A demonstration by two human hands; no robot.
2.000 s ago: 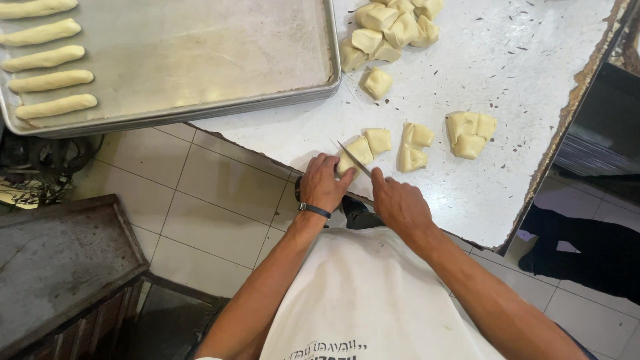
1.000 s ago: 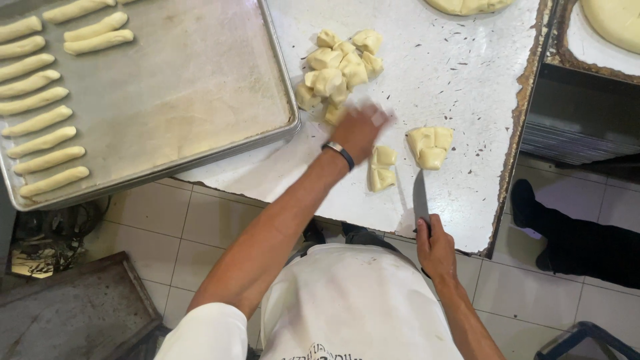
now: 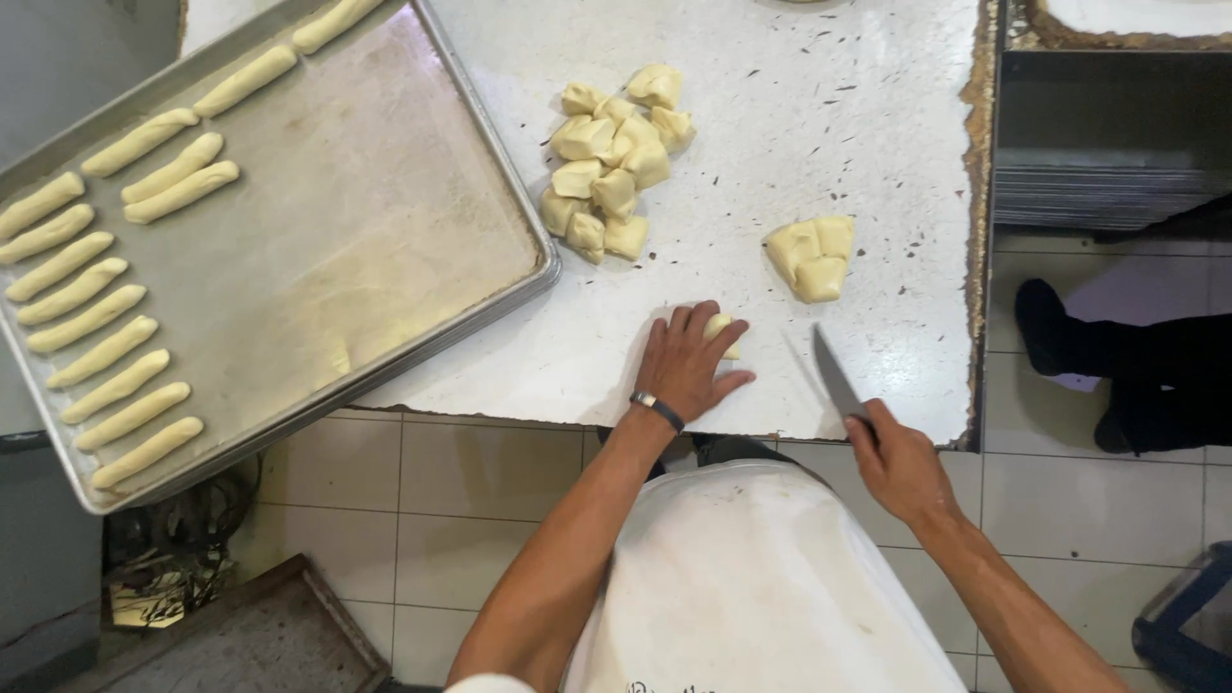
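Note:
My left hand (image 3: 685,364) lies over a small piece of dough (image 3: 720,332) near the table's front edge, its fingers spread and hiding part of the piece; whether it grips it I cannot tell. In my right hand (image 3: 903,462) is a knife (image 3: 837,371), its blade pointing up and left over the white tabletop. Beyond the blade sits a clump of cut dough (image 3: 813,255) with its pieces touching. A pile of dough chunks (image 3: 616,164) rests farther back, between the clump and the tray.
On the left a metal baking tray (image 3: 385,351), stacked on others, holds several rolled dough sticks (image 3: 147,452). The worn table edge (image 3: 974,192) runs down the right. A person's dark-clothed legs (image 3: 1145,346) show beyond it. A dark tray (image 3: 289,626) is low at the lower left.
My left hand has come back from the dough pile to the dough near the front edge. My right hand has moved the knife away from the cut clump. The view has shifted.

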